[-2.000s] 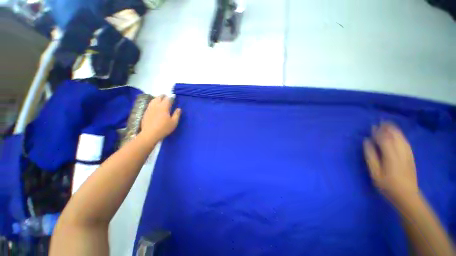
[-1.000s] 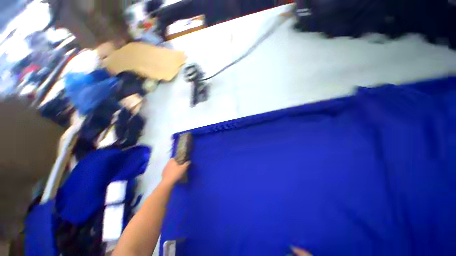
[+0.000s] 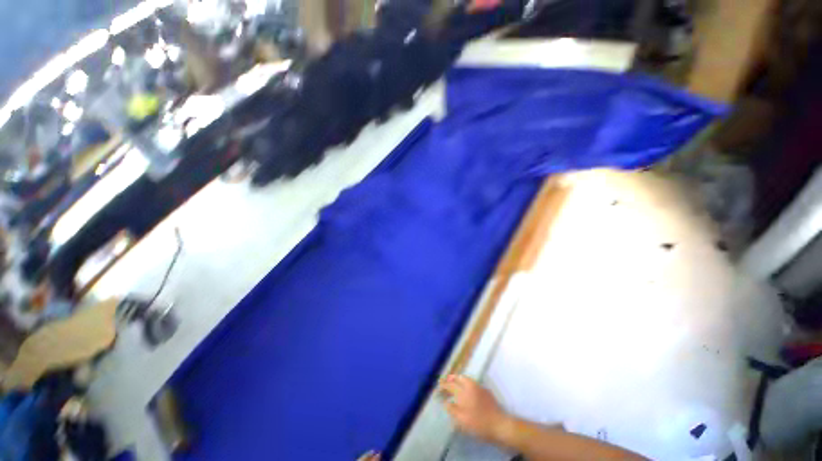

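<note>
Bright blue fabric [image 3: 306, 333] lies along the long pale table, flat in its nearer part and rumpled farther off. A brownish wrapped weight [image 3: 168, 419] rests on its left end corner. My right hand [image 3: 473, 407] is at the near table edge, its fingers at the near end of a thin brown wooden strip [image 3: 487, 311]; blur hides whether it grips the strip. Only a small bit of my left hand [image 3: 370, 456] shows at the bottom edge, over the fabric's near edge.
Dark cloth heaps [image 3: 333, 99] lie along the far side. A grey-black device [image 3: 159, 322] with a cord stands on the table beyond the fabric, near brown cardboard [image 3: 63, 342]. The pale floor [image 3: 622, 315] at the right has small dark scraps.
The view has swung right along the table. My left hand has left the weight, which stays on the fabric corner. My right hand has come to the near table edge by the brown strip.
</note>
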